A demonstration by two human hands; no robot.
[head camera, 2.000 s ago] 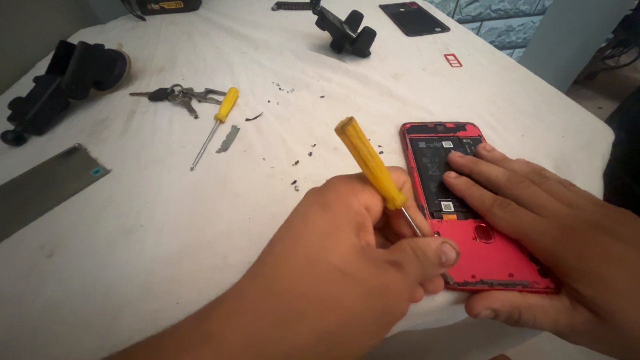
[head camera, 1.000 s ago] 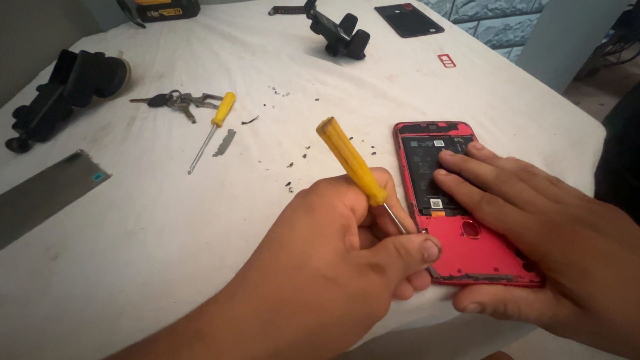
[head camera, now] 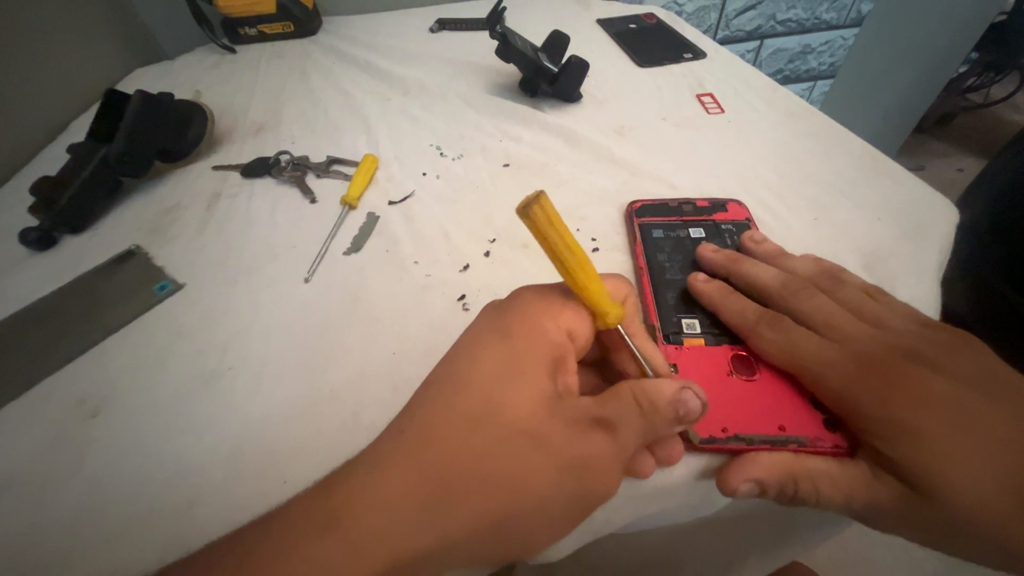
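Observation:
A red smartphone (head camera: pixel 760 400) with its back off lies near the cloth's right front edge, its black battery (head camera: pixel 676 276) exposed. My left hand (head camera: pixel 552 400) grips a yellow-handled screwdriver (head camera: pixel 570 260), shaft slanting down to the phone's lower left edge; the tip is hidden behind my thumb. My right hand (head camera: pixel 848 360) lies over the phone's right side, fingertips on the battery and thumb below the bottom edge, holding it down. Dark crumbs (head camera: pixel 464 298) are scattered left of the phone.
A second yellow screwdriver (head camera: pixel 344 216) lies beside keys (head camera: pixel 280 168) and a grey strip (head camera: pixel 362 234). Around them are a grey flat panel (head camera: pixel 80 320), black holders (head camera: pixel 120 160) (head camera: pixel 544 64), a yellow-black battery pack (head camera: pixel 268 20), a black back panel (head camera: pixel 652 38) and a small red frame (head camera: pixel 710 104).
The screwdriver handle in my left hand leans further left than two seconds ago. My right hand stays on the phone.

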